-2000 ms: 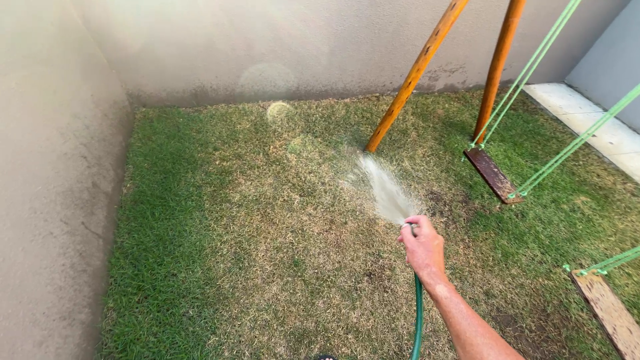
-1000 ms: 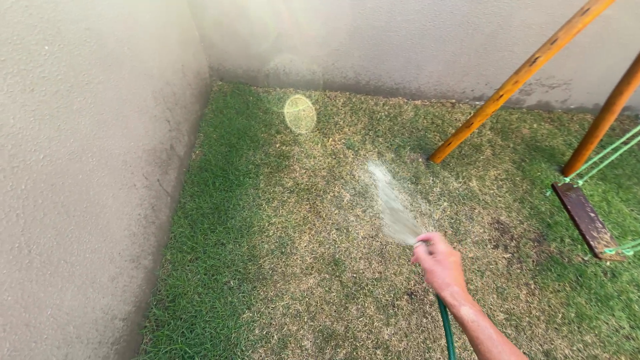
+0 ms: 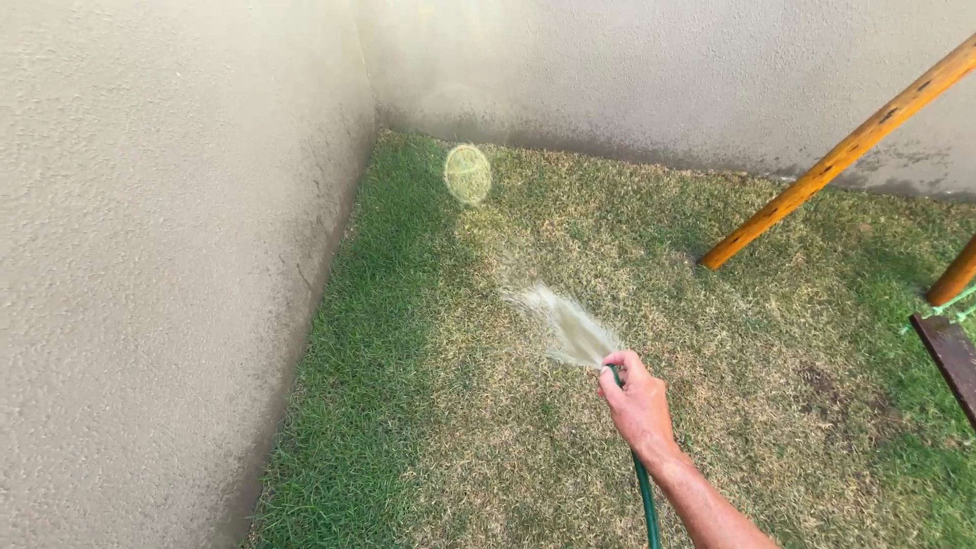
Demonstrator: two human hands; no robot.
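My right hand [image 3: 635, 396] grips the end of a green garden hose [image 3: 646, 496], with the thumb and fingers around its mouth. From there a flat, fanned spray of water [image 3: 573, 328] shoots forward and to the left over the lawn. The hose hangs below the hand and leaves the view at the bottom edge. Under the spray the grass [image 3: 488, 427] is dry and patchy. My left hand is out of view.
A plastered wall [image 3: 152, 229] runs along the left and meets a back wall [image 3: 648, 84] at a corner. Greener grass [image 3: 358, 412] borders the left wall. At right are slanted wooden poles [image 3: 823, 171] and a dark swing seat [image 3: 949, 358] on green rope.
The view has turned left, so the wooden poles and swing seat sit farther right. The spray now points more to the left. My right hand still holds the hose.
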